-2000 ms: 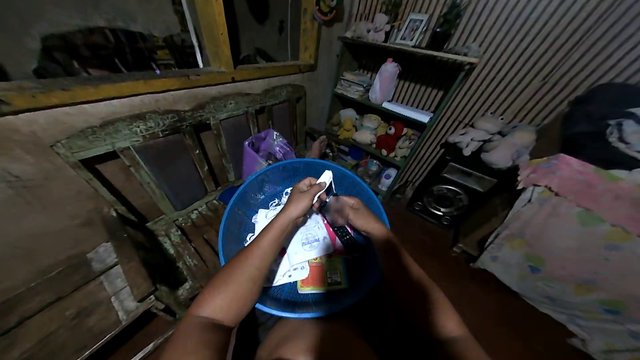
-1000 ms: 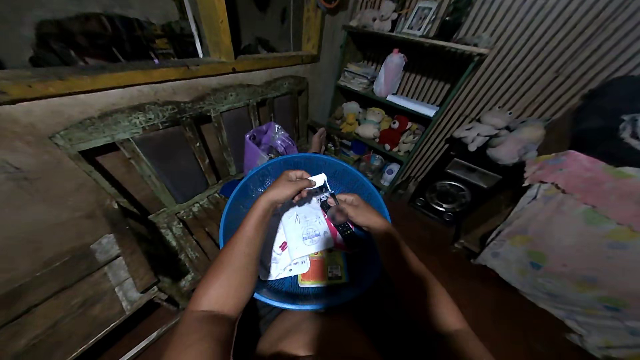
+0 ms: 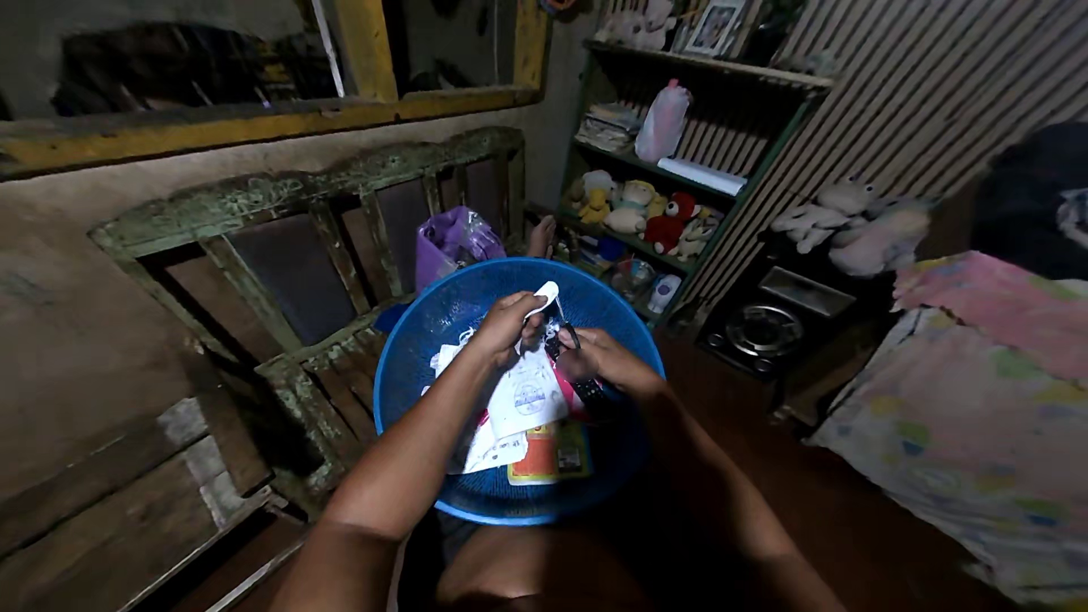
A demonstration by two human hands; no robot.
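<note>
A blue plastic basin point(image 3: 518, 514) rests at my lap. Over it, my left hand point(image 3: 508, 323) pinches a small white piece point(image 3: 546, 294), perhaps paper or card. Just to the right my right hand point(image 3: 595, 353) grips dark-handled scissors point(image 3: 571, 334), whose blades point up toward the white piece; whether they touch it is unclear. Below both hands lie white printed sheets point(image 3: 529, 398) and a yellow and orange packet or card point(image 3: 551, 456). A dark object with pale dots point(image 3: 588, 393) is partly hidden beneath my right hand.
A worn wooden bench point(image 3: 297, 340) with a purple bag point(image 3: 450, 246) stands left of the basin. Behind are green shelves point(image 3: 705, 204) with stuffed toys point(image 3: 633, 206). A black speaker point(image 3: 765, 327) and a cloth-covered surface point(image 3: 952, 442) are on the right. A person's bare foot point(image 3: 541, 236) shows beyond the basin.
The white piece in my left hand stands more upright than a second ago. My hands remain close together over the basin.
</note>
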